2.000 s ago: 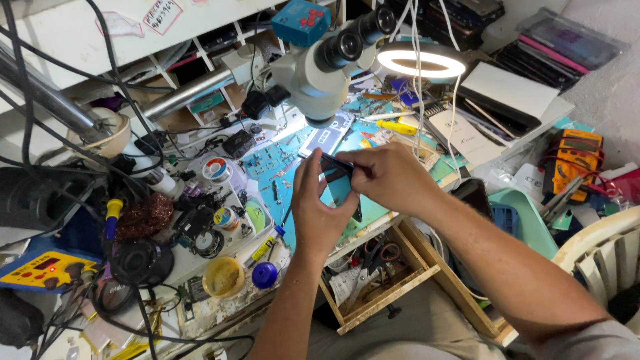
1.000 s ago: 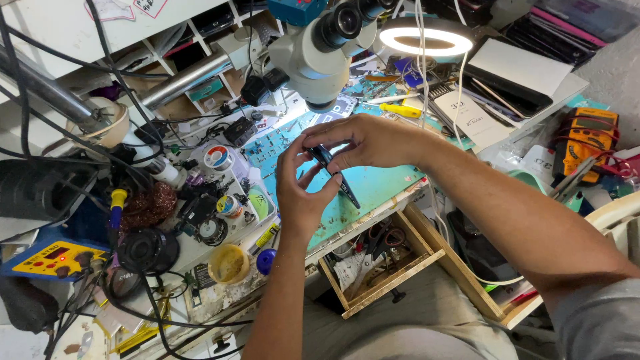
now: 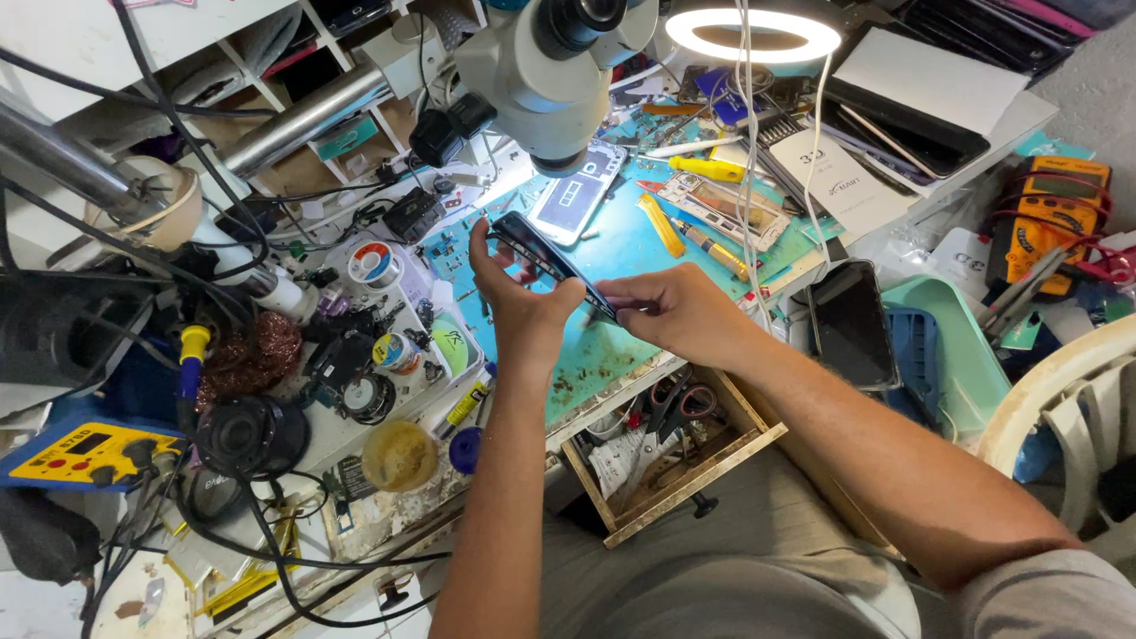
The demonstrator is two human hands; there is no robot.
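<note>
A dark smartphone body is held tilted above the teal work mat. My left hand grips its long edges between thumb and fingers. My right hand pinches its lower right end; whether those fingertips hold a small part as well cannot be told. Behind the phone, a white-framed phone part lies on the mat under the stereo microscope. Right of it are a yellow-handled tool, a yellow strip, a phone frame and a precision screwdriver.
An open wooden drawer with scissors juts out below the mat. A lit ring lamp and hanging white cables stand behind. At left are a soldering station, a solder spool and black cables. An orange multimeter lies at right.
My hands were close together around the phone; my right hand has shifted to its lower right end, and more of the phone's length shows. The view has moved closer to the bench.
</note>
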